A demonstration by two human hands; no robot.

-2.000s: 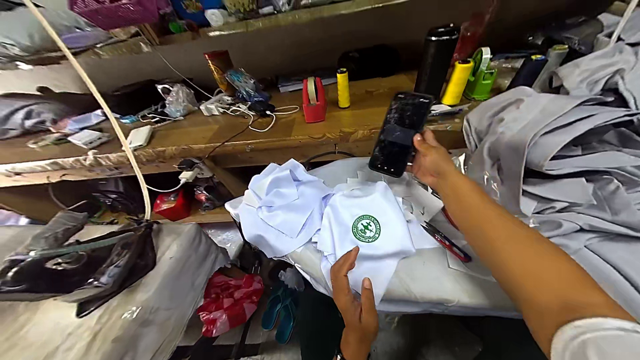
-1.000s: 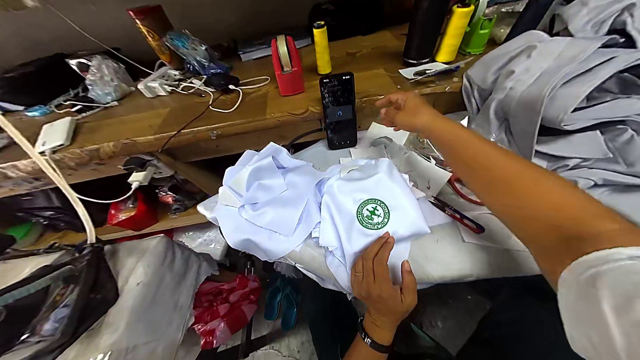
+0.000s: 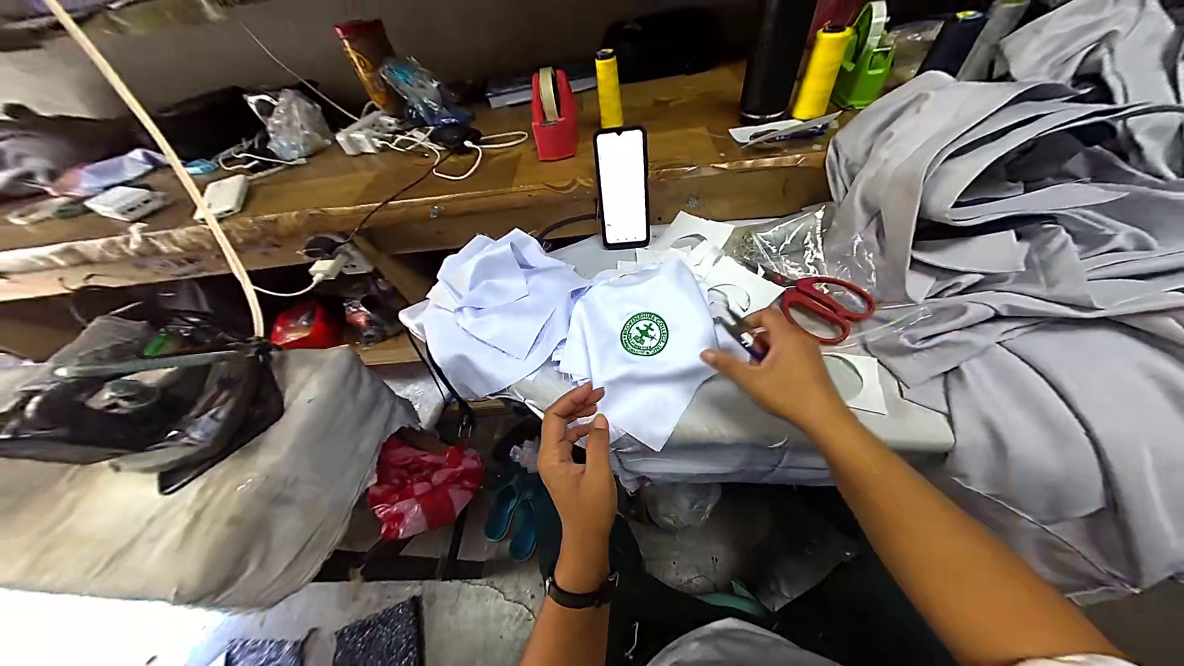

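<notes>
White fabric pieces with a round green emblem (image 3: 645,334) lie on the padded, covered surface. My left hand (image 3: 579,453) is at their lower left edge, palm up with fingers apart, holding nothing. My right hand (image 3: 782,370) is at their right edge, its fingers on a small tool with a dark handle (image 3: 746,340), probably thread snips. More white fabric pieces (image 3: 504,310) lie to the left. A smartphone (image 3: 622,188) with a lit screen stands upright behind the fabric. Red-handled scissors (image 3: 826,308) lie right of the stack, beside white cutouts (image 3: 856,381) with round holes.
The wooden shelf (image 3: 703,139) at the back holds a red tape dispenser (image 3: 554,115), yellow thread cones (image 3: 608,90), a green tape dispenser (image 3: 865,60) and white cables. Grey fabric (image 3: 1036,277) is heaped at right. A cord (image 3: 153,139) hangs at left above a black mesh bag (image 3: 139,398).
My right hand has let go of the phone, which now stands against the shelf, and has moved down to the small tool. The phone screen has turned bright. My left hand has come off the emblem fabric.
</notes>
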